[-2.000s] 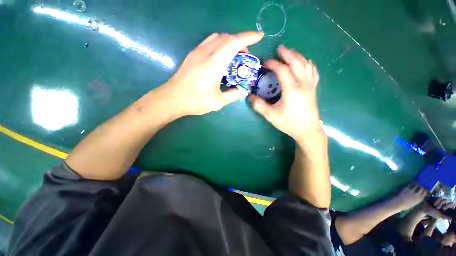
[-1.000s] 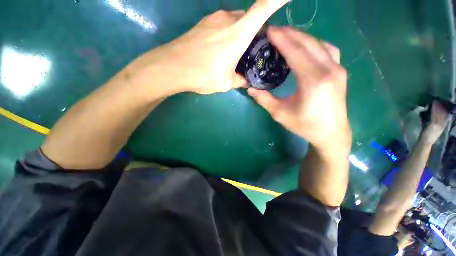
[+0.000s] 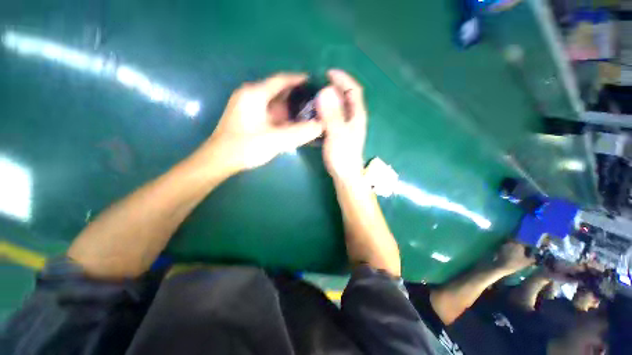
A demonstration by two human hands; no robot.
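A short black round unit [image 3: 303, 101] is between my two hands above the green bench [image 3: 277, 215]. It is blurred and mostly covered by fingers, so its face and details cannot be made out. My left hand [image 3: 260, 119] grips it from the left, with the thumb along its lower edge. My right hand [image 3: 341, 119] holds it from the right, fingers bent over its top and side.
A small whitish irregular pad [image 3: 380, 177] lies beside my right forearm. At the right are a blue bin [image 3: 547, 220], a small black unit [image 3: 511, 188] and another person's arm [image 3: 478, 281]. A blue-lit item [image 3: 469, 31] is at the upper right, near a metal edge [image 3: 558, 55].
The blue board and pale-faced cap seen apart at first no longer show; one black unit is held. My hands are closer together. The whitish pad has come into view and the neighbour's arm has drawn back.
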